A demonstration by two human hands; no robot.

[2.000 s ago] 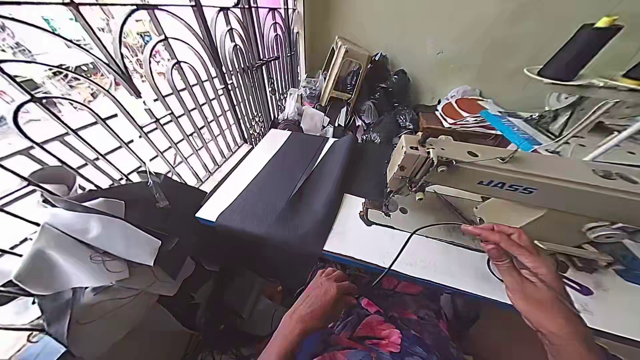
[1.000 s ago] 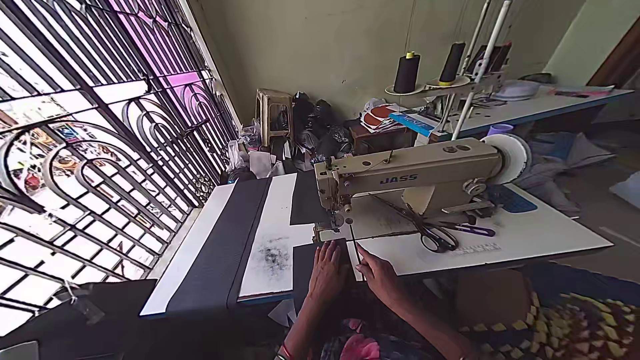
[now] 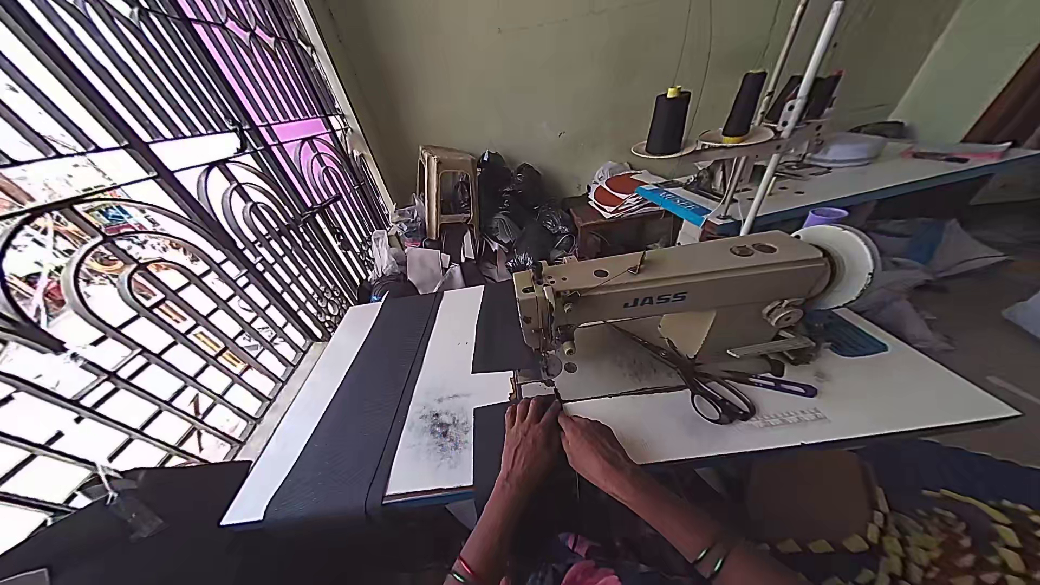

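Note:
A beige JASS sewing machine (image 3: pixel 674 292) stands on the white table. Just in front of its needle area, my left hand (image 3: pixel 532 435) lies palm down on a piece of dark fabric (image 3: pixel 490 439). My right hand (image 3: pixel 593 447) is close beside it, fingertips bent at the fabric's right edge; what lies under them is hidden. Another dark fabric piece (image 3: pixel 497 333) shows behind the needle area. To the left, a long dark fabric strip (image 3: pixel 357 406) lies across the table and hangs over its front edge. Scissors with dark handles (image 3: pixel 719 398) rest right of my hands.
A purple-handled tool (image 3: pixel 784 383) lies by the scissors. The white tabletop (image 3: pixel 707 431) ends at a blue front edge. Thread cones (image 3: pixel 669 122) stand behind the machine, near a second table (image 3: pixel 877 166). A metal window grille (image 3: pixel 203 244) is at left, a plastic stool (image 3: pixel 447 191) behind.
Two seconds ago my right hand held a dark cord-like strip right of the needle, with my left hand at my lap. Both hands are now together before the needle. The view has swung widely.

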